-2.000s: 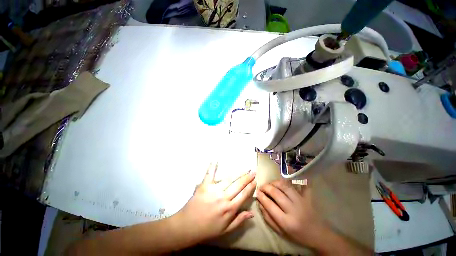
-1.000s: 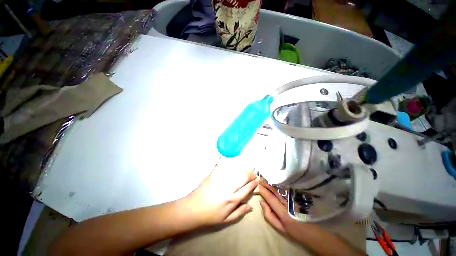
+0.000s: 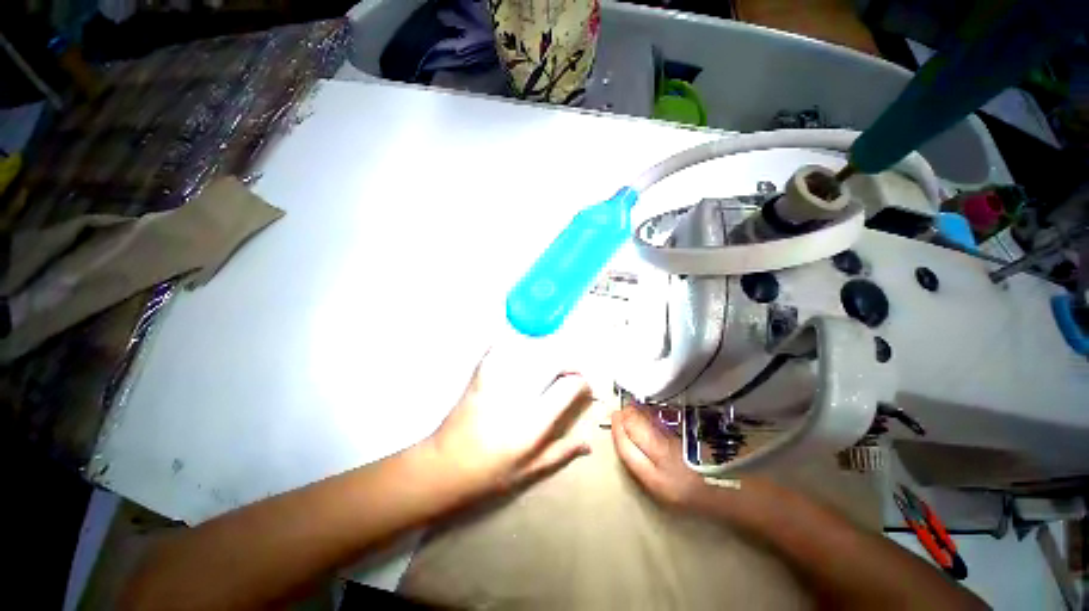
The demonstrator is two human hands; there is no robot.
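A beige garment panel [image 3: 561, 543] lies at the table's front edge and under the head of the white sewing machine [image 3: 955, 358]. My left hand [image 3: 508, 418] rests on it left of the needle area, washed out by the lamp, its fingers bent and spread. My right hand [image 3: 654, 454] lies on the panel just below the presser foot area, fingertips close together. Whether either hand pinches the cloth cannot be told. The needle and foot are hidden behind the machine head.
A light-blue bottle-shaped lamp [image 3: 571, 265] hangs beside the head on a white tube. Orange-handled snips [image 3: 931, 535] lie at the right. Beige pieces [image 3: 143, 251] lie on plaid cloth at left. A teal post [image 3: 943, 90] rises at upper right. A grey trough [image 3: 764, 60] stands behind.
Since a second ago the view has shifted, so the machine sits higher. My left hand's fingers have bent and parted from my right fingertips. More of the panel shows between my forearms than two seconds ago.
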